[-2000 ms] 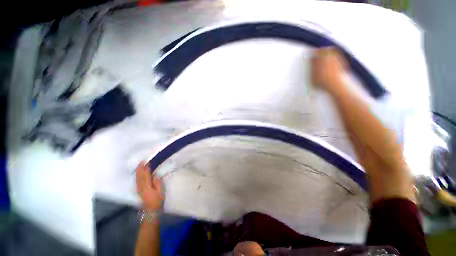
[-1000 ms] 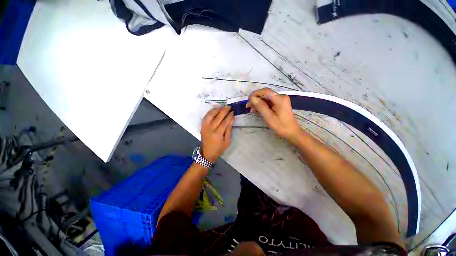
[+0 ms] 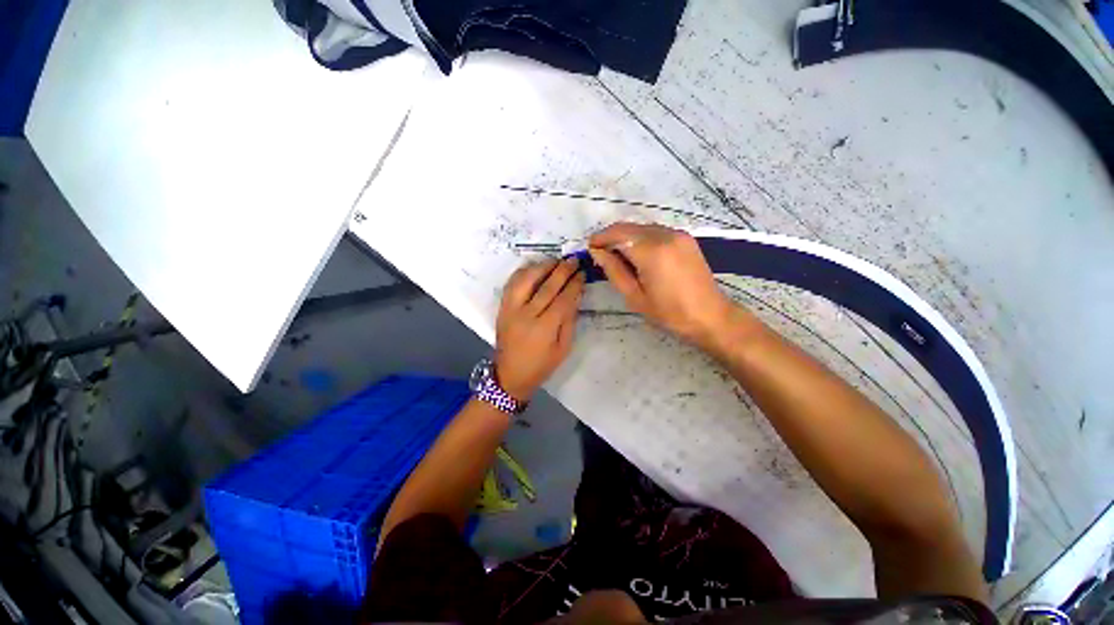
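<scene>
A navy band piece with a white outer edge (image 3: 855, 296) lies in an arc on the white marked table cover (image 3: 757, 415). A small light label (image 3: 913, 333) shows on it. My left hand (image 3: 538, 327) holds the band's left end with its fingertips. My right hand (image 3: 660, 278) pinches the same end just beside it. The very tip of the band is mostly hidden by my fingers. The band's other end lies at the lower right, past my right forearm.
A bundle of navy and grey-white pieces (image 3: 550, 31) lies at the top. A wide navy arc (image 3: 941, 31) lies at the top right. A plain white board (image 3: 220, 171) adjoins at left. A blue crate (image 3: 287, 525) stands below. Part of a metal object (image 3: 1044, 614) shows at the lower right corner.
The view has swung left since the oldest frame, and both hands came together at the band's left end. Since one second ago, my right hand has moved slightly closer to my left.
</scene>
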